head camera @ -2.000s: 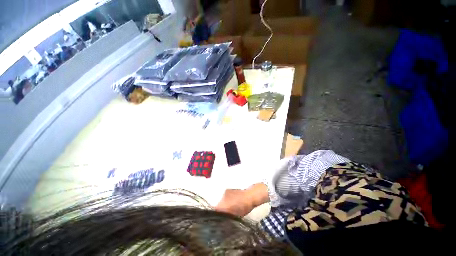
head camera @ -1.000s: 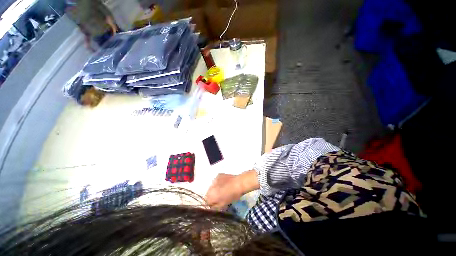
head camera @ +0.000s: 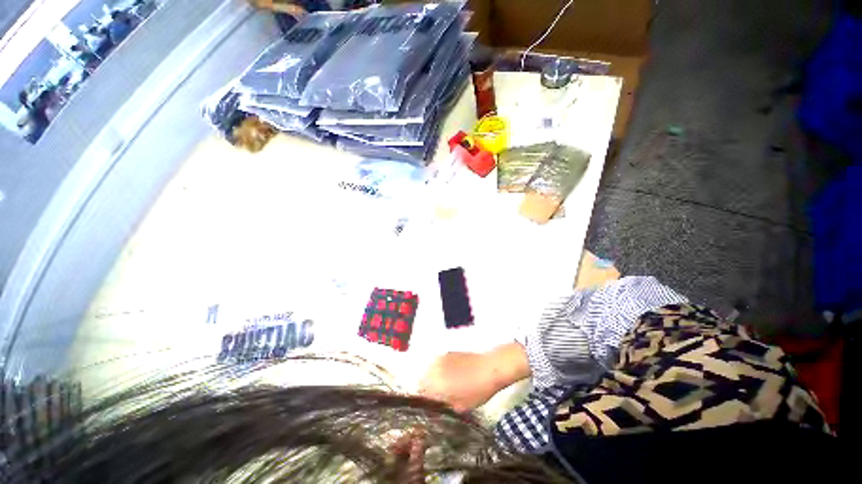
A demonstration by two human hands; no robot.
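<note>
My right hand (head camera: 473, 376) lies low over the near part of the white table, coming from a striped cuff. Dark hair hides its fingers, so I cannot tell whether it holds anything. My left hand is not identifiable; a small reddish patch shows through the hair at the bottom. A clear printed polybag (head camera: 267, 338) with dark lettering lies flat left of my right hand. A red-and-black checked pouch (head camera: 388, 319) and a black smartphone (head camera: 456, 298) lie beyond the hand.
Bagged dark garments (head camera: 373, 71) are stacked at the back. Nearer the right edge are a red block (head camera: 474, 156), a yellow roll (head camera: 491, 134), olive packets (head camera: 542, 170) and a clear jar (head camera: 558, 80). A carton (head camera: 597, 272) stands beside the table's right edge.
The camera view has shifted and turned. The person's body seen behind the stack one second ago is mostly out of view. My right hand stays low near the phone, its fingers now more hidden by hair.
</note>
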